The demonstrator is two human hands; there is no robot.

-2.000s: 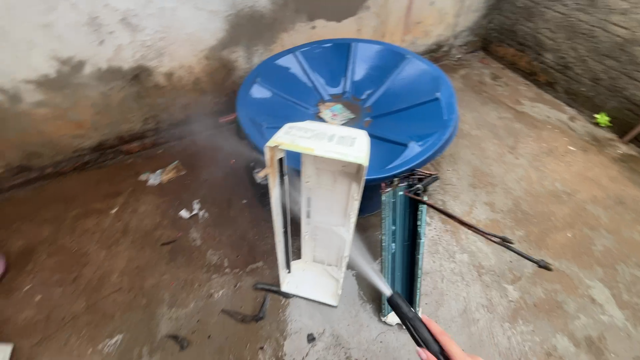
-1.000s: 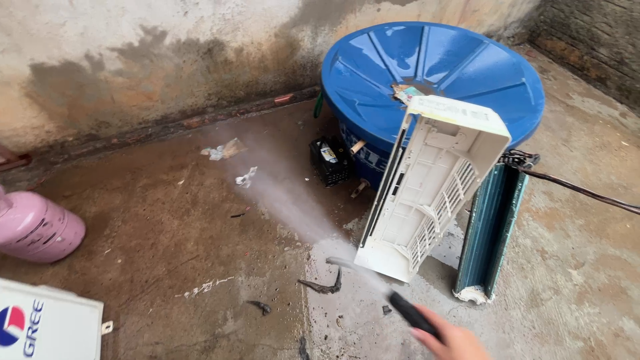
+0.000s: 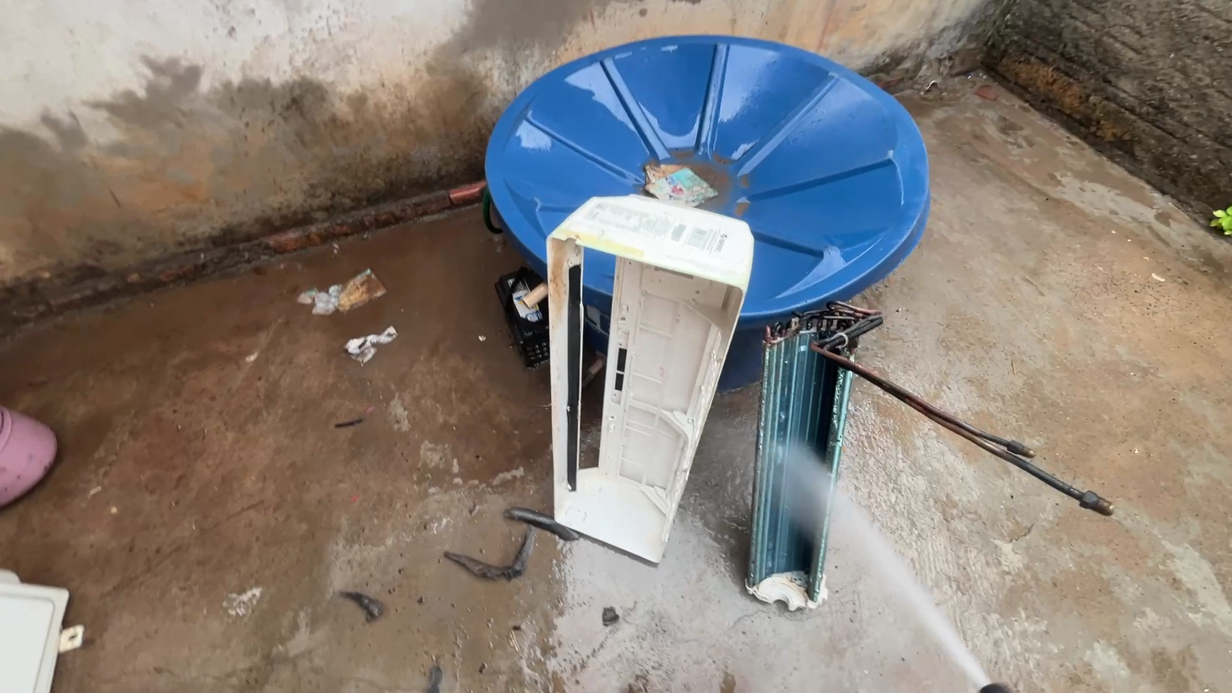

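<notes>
From the bottom right, the black nozzle tip of a spray lance (image 3: pixel 993 687) sends a jet of water onto the finned evaporator coil (image 3: pixel 797 462) of an air conditioner. The coil stands upright, leaning on a blue plastic tank lid (image 3: pixel 818 192), with two copper pipes (image 3: pixel 962 428) reaching out to the right. Left of it, a white plastic air conditioner casing (image 3: pixel 664 375) is propped on end against the same lid. Neither my right hand nor my left hand is in view, so what they hold is hidden.
Black foam scraps (image 3: pixel 496 563) lie on the wet concrete floor (image 3: pixel 289 481). Crumpled litter (image 3: pixel 371 344) and a black crate-like object (image 3: pixel 525 318) are farther back. A pink cylinder (image 3: pixel 21 454) and a white panel (image 3: pixel 29 630) sit at the left edge. A stained wall (image 3: pixel 289 115) stands behind.
The water jet has moved from the floor left of the casing onto the coil. My right hand, visible on the lance earlier, is out of view. The view has shifted right.
</notes>
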